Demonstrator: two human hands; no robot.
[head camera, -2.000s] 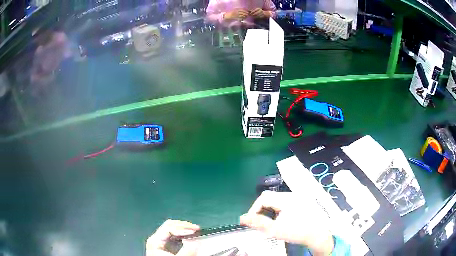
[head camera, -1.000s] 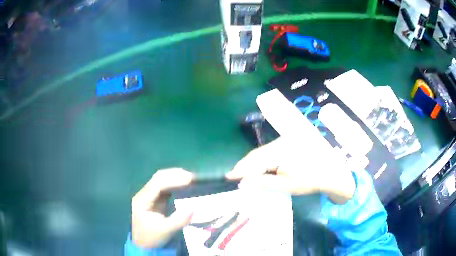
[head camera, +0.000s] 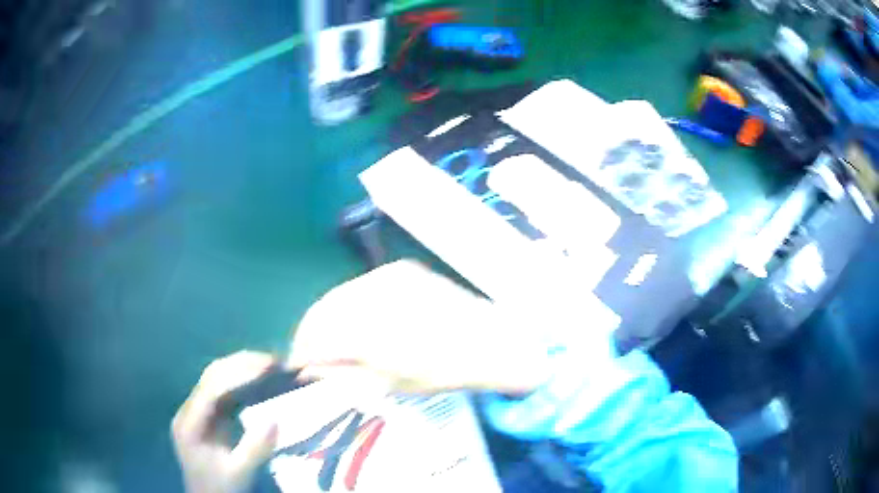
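A white retail box (head camera: 405, 453) with a red and black clamp picture lies at the bottom centre, its top end towards the bench. My left hand (head camera: 217, 419) grips its upper left corner, thumb on the printed face. My right hand (head camera: 414, 327) lies across the top end of the box, washed out by glare, with fingertips near the left hand; its exact grip is unclear. The blue sleeve (head camera: 617, 419) shows at right.
Flat box blanks (head camera: 443, 226) and a leaflet (head camera: 651, 168) lie right of centre. An upright retail box (head camera: 347, 63) and a blue tester (head camera: 474, 41) stand behind. Another blue tester (head camera: 127, 197) is at left. A tape roll (head camera: 721, 93), blue pen (head camera: 696, 128) and dark label printer (head camera: 800, 255) are at right.
The view has swung down and to the right, so the bench items appear further left. The held box remains in my hands, and my right hand now reaches over its top end.
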